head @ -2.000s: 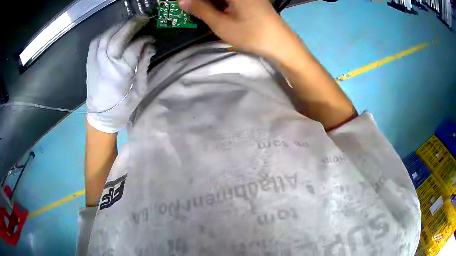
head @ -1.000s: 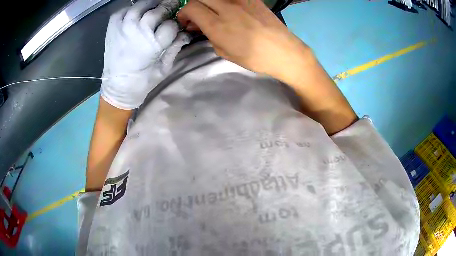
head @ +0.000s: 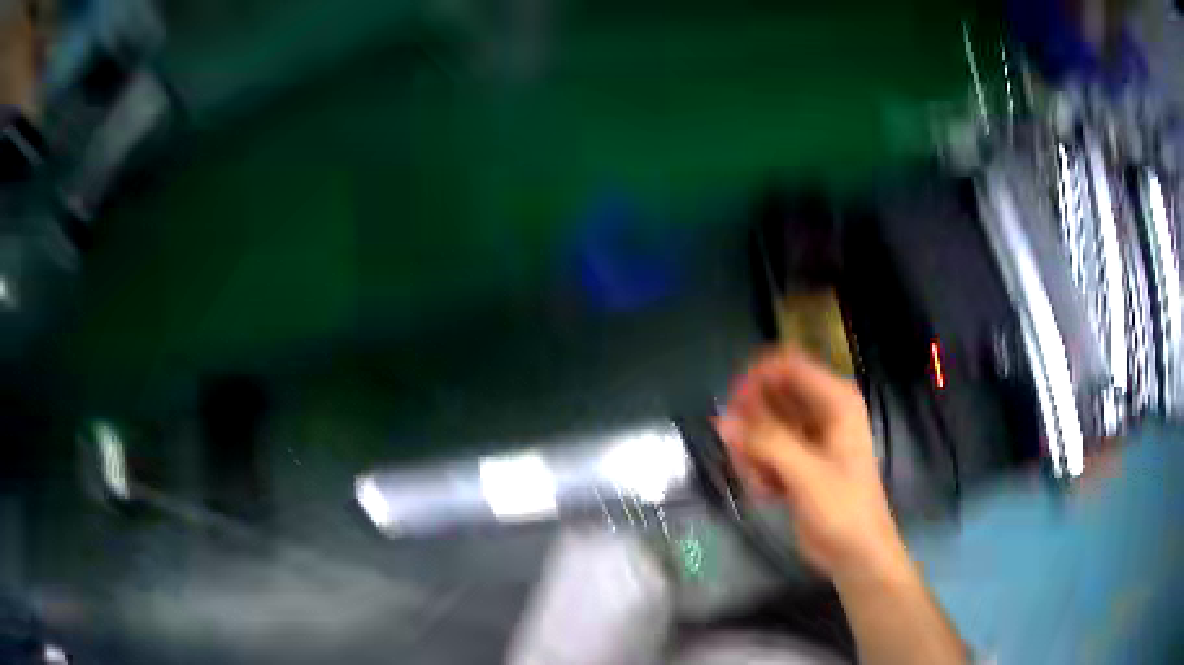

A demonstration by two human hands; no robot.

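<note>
The view is strongly blurred. A silver bar unit lies across the lower middle. A small green circuit board shows below its right end, with thin wires between them. My left hand, in a white glove, is just below the bar and left of the board, cut off by the bottom edge; its fingers and any hold are too blurred to tell. My bare right hand is raised right of the bar, fingers curled, just below the yellow sponge. Whether it holds anything cannot be told.
A black box with a red light stands right of the sponge. Several silver bars are piled at the far right. Blue-handled nippers lie on the dark green mat. A small pale reel shows at left.
The view has swung up from my lap to the bench. My right hand has left the board and moved right, towards the sponge. The bar unit, sponge and black box have come into view.
</note>
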